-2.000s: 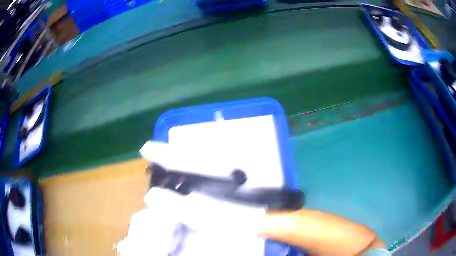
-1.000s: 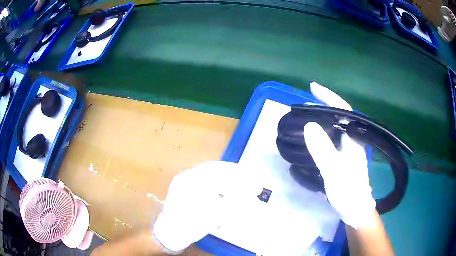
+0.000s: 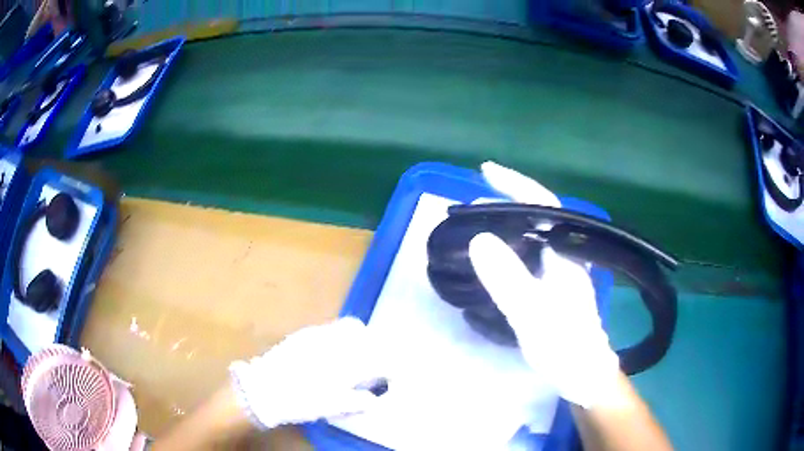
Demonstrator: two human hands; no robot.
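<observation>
Black headphones (image 3: 654,304) are held over the right part of a blue tray (image 3: 375,255) with a white liner (image 3: 414,330). My right hand (image 3: 551,317), in a white glove, grips them around the ear cups, and the headband curves out past the tray's right side. My left hand (image 3: 304,374), also gloved in white, is at the tray's lower left. A small dark part (image 3: 378,387) is at its fingertips, low over the liner. The grip on it looks like a pinch, partly hidden by the fingers.
A tan board (image 3: 220,282) lies left of the tray. A pink fan (image 3: 70,405) stands at the lower left. A tray with headphones (image 3: 99,238) is at the left. The green conveyor (image 3: 370,97) runs behind, with more trays at both ends. A whitish fan (image 3: 756,31) is at the far right.
Since a second ago, the small dark part has gone from lying on the liner to my left fingertips. The view has shifted, so the tray and headphones appear further left; my right hand still holds the headphones.
</observation>
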